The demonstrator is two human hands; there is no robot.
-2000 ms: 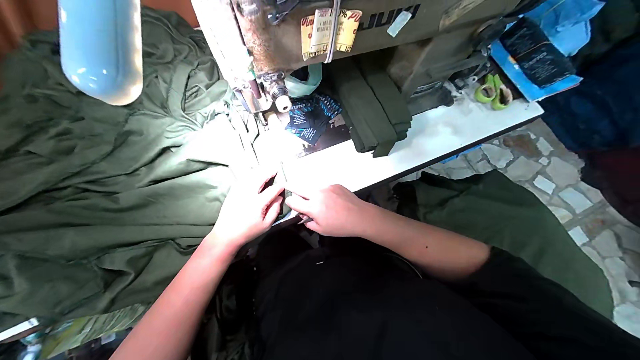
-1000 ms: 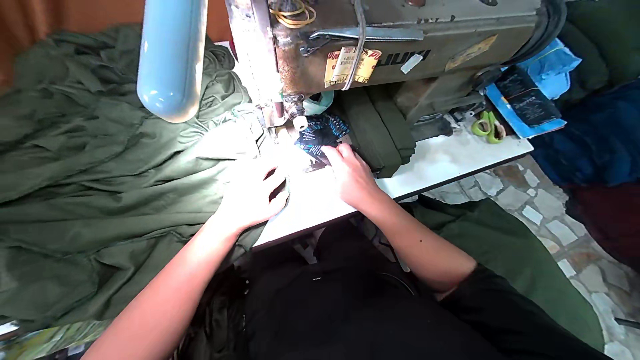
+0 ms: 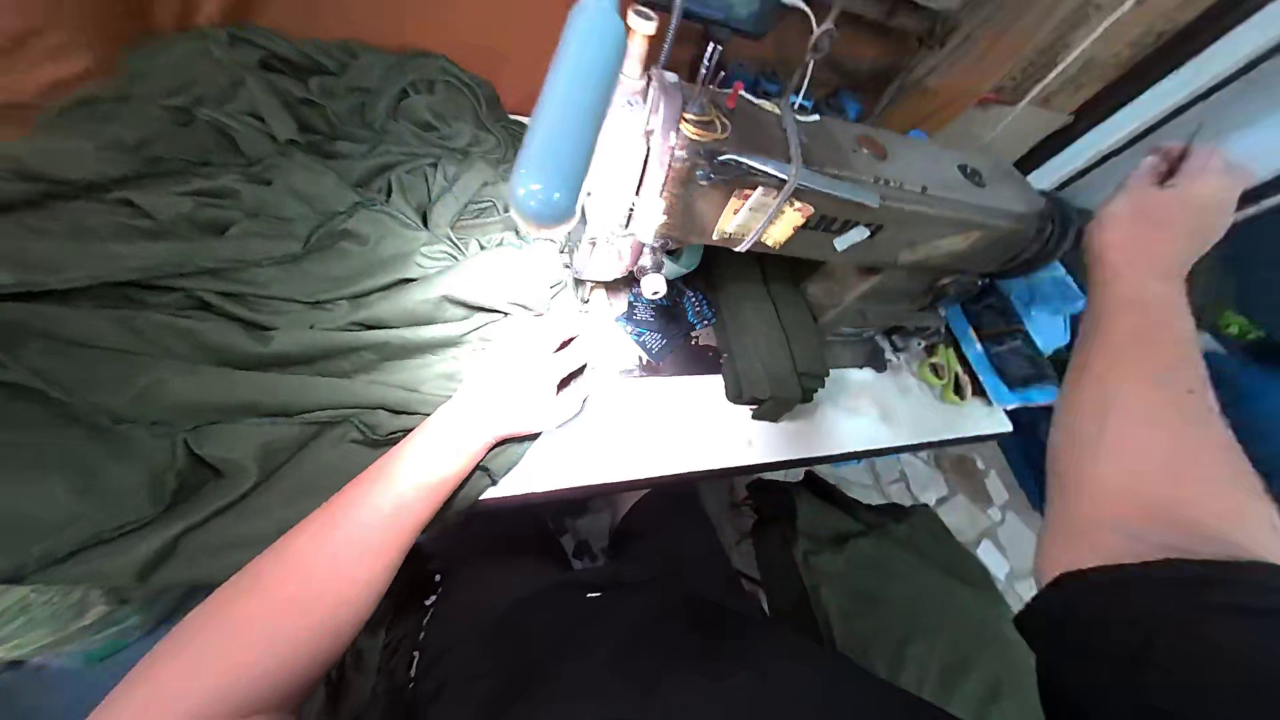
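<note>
My left hand (image 3: pixel 530 385) rests on the dark green fabric (image 3: pixel 330 290) beside the needle area of the Juki sewing machine (image 3: pixel 850 200); bright light washes out its fingertips, so any grip is unclear. Raised at the far upper right, my right hand (image 3: pixel 1165 215) is bent around something thin and dark that is too blurred to name. Folded dark green cloth strips (image 3: pixel 765 335) lie under the machine arm. Dark labels with blue print (image 3: pixel 665 315) sit between the strips and the needle area.
A blue rounded lamp or cover (image 3: pixel 567 120) hangs before the machine head. Green-handled scissors (image 3: pixel 943 374) and a blue packet (image 3: pixel 1010 340) lie at the right of the white tabletop (image 3: pixel 640 430). More green cloth (image 3: pixel 910 590) hangs below the table edge.
My right hand has moved from the tabletop beside my left hand to the far upper right. My left hand stays by the needle area. The view has shifted, showing more of the machine.
</note>
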